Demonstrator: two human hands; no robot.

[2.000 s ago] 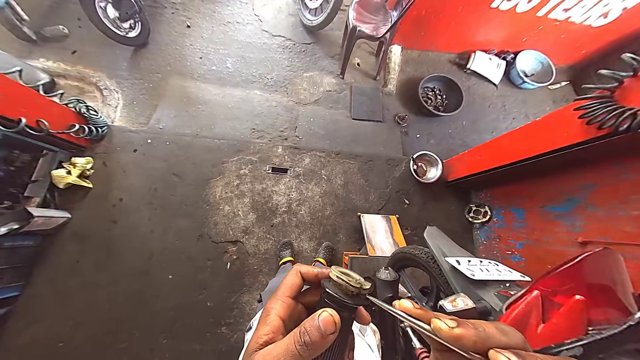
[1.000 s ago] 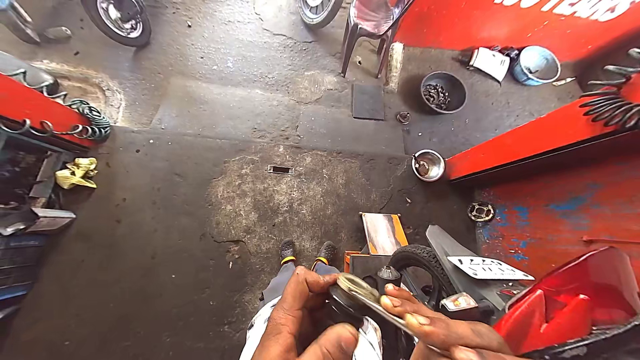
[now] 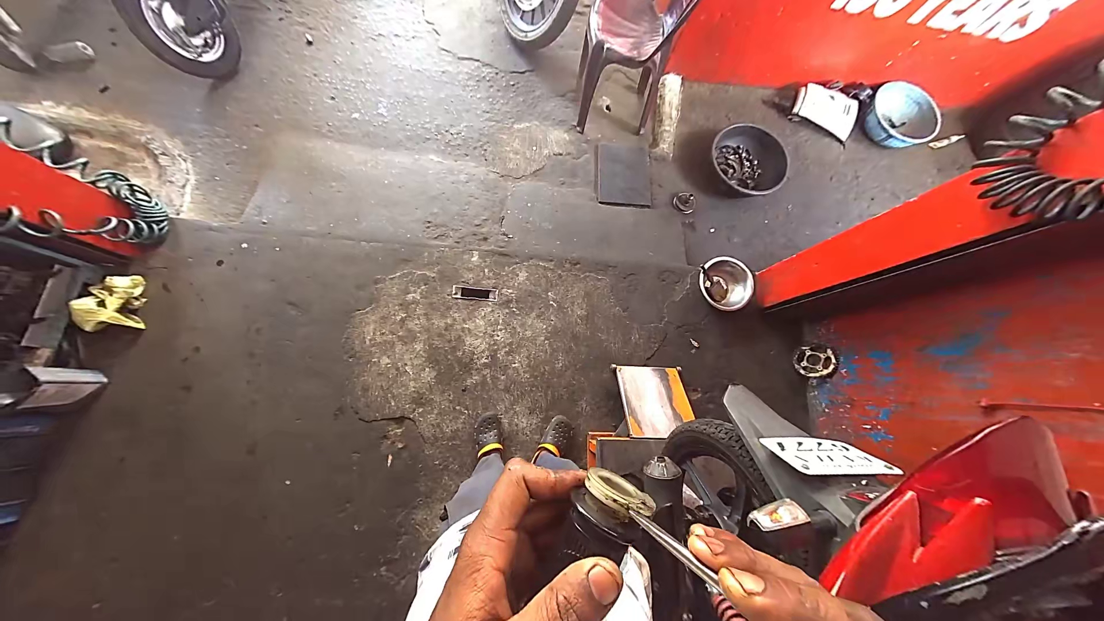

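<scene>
My left hand [image 3: 526,552] grips a black cylindrical part [image 3: 595,522] at the bottom middle, its fingertips beside the rim. A dull yellowish ring [image 3: 617,492] sits tilted on the top of that part. From the right, my right hand [image 3: 759,573] holds a thin metal rod-like tool [image 3: 677,545], whose tip touches the ring's lower right edge. The tool's far end is hidden by the hand and the frame edge. Just behind the black part stands a dark post with a grey cap [image 3: 661,467].
A motorcycle's rear wheel [image 3: 720,466], indicator [image 3: 779,515] and red tail panel [image 3: 957,517] are close on the right. An orange-edged box [image 3: 653,401] lies beyond my hands. Farther off are a steel bowl [image 3: 727,283], a black basin [image 3: 750,159] of small parts and a plastic chair [image 3: 625,39].
The tool in my right hand has gone from lying nearly across the ring to touching its edge with the tip. My right hand has moved away from the ring since one second ago.
</scene>
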